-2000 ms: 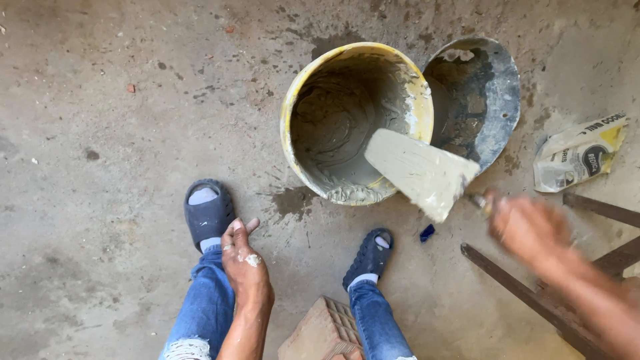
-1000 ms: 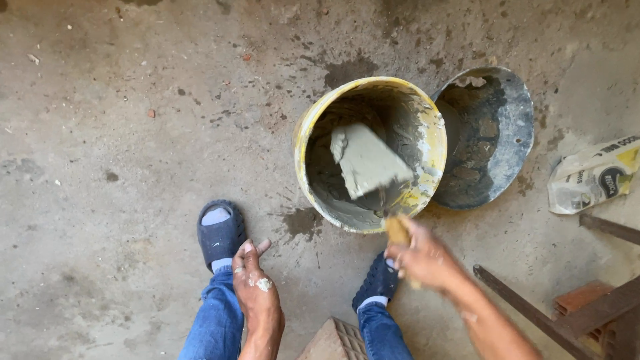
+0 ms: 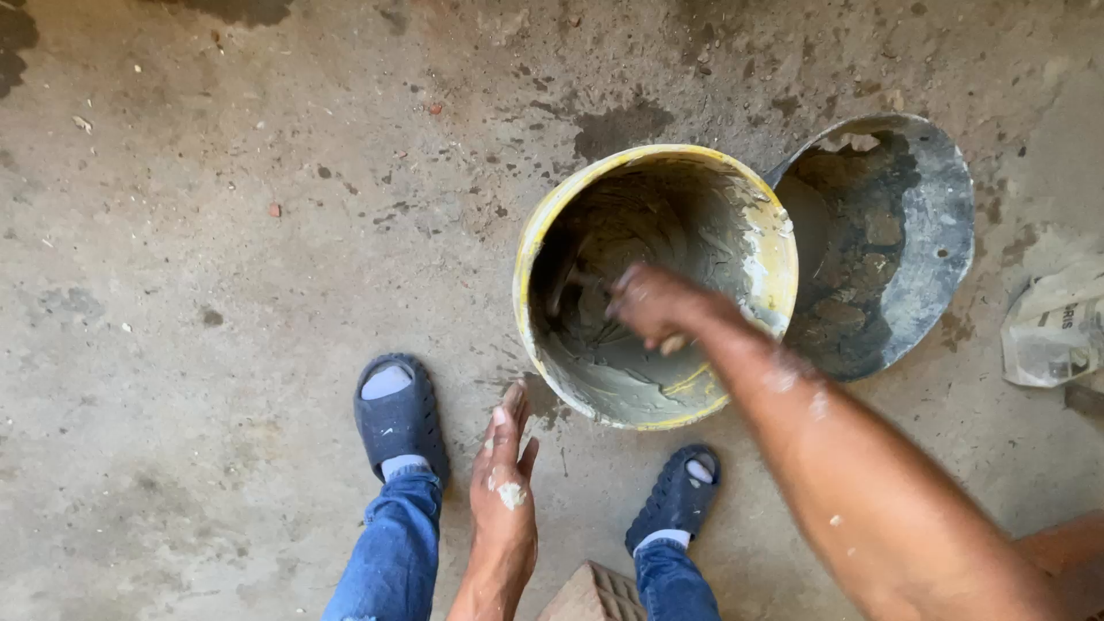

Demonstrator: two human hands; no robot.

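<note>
A yellow-rimmed bucket (image 3: pixel 528 259) stands on the concrete floor, its inner wall coated with wet grey mortar (image 3: pixel 638 366). Over its opening, blurred by motion, my right hand (image 3: pixel 660 306) is closed around a trowel handle (image 3: pixel 673 344); the blade is hidden from view. My left hand (image 3: pixel 507 470) hangs between the feet, left of and below the bucket, with nothing in it. Its fingers are extended, the thumb a little apart, and pale mortar sticks to its back.
A dark round tub (image 3: pixel 936 233) with dirty residue touches the bucket's right side. A printed plastic bag (image 3: pixel 1052 332) lies at the right edge. My feet wear dark slides (image 3: pixel 398 418). A brick (image 3: pixel 591 595) is at the bottom edge, between the legs.
The trowel blade showed above the bucket two seconds ago and inside it one second ago; now it is out of sight. My right hand has moved from the right to over the bucket's opening.
</note>
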